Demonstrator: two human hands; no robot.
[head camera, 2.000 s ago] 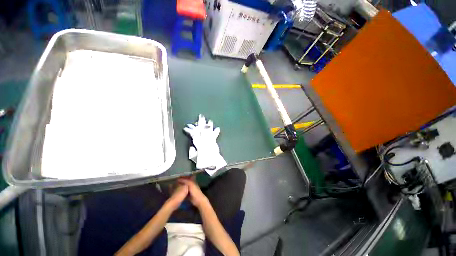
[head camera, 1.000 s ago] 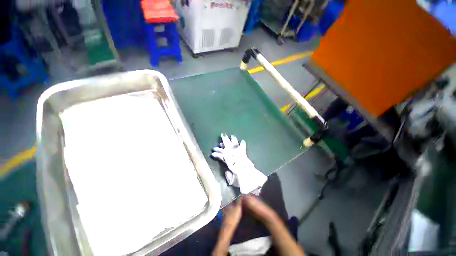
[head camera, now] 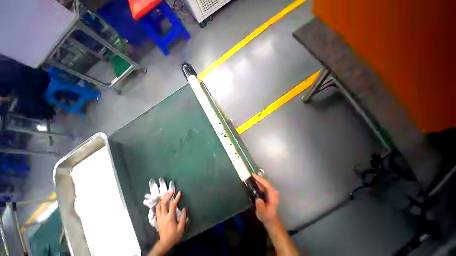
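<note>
The white work gloves [head camera: 153,192] lie crumpled near the front edge of the trolley's green top [head camera: 175,135]. My left hand [head camera: 170,217] rests on them with fingers spread; I cannot tell whether it grips them. My right hand [head camera: 267,200] is closed around the black joint at the near end of the trolley's cream tube handle [head camera: 217,125]. The metal tray [head camera: 116,187] with its white liner [head camera: 102,205] sits on the left part of the top, cut off by the lower edge.
A blue stool [head camera: 167,30] with a red seat stands beyond the trolley. Another blue stool [head camera: 72,95] and a white-topped wheeled table [head camera: 35,30] are at the left. An orange board [head camera: 400,55] stands on a table at the right. Yellow lines [head camera: 277,105] cross the grey floor.
My hands were together at my lap and have parted. The left has moved onto the gloves, the right onto the handle's joint. The view has turned and shifted right, so the tray shows farther left.
</note>
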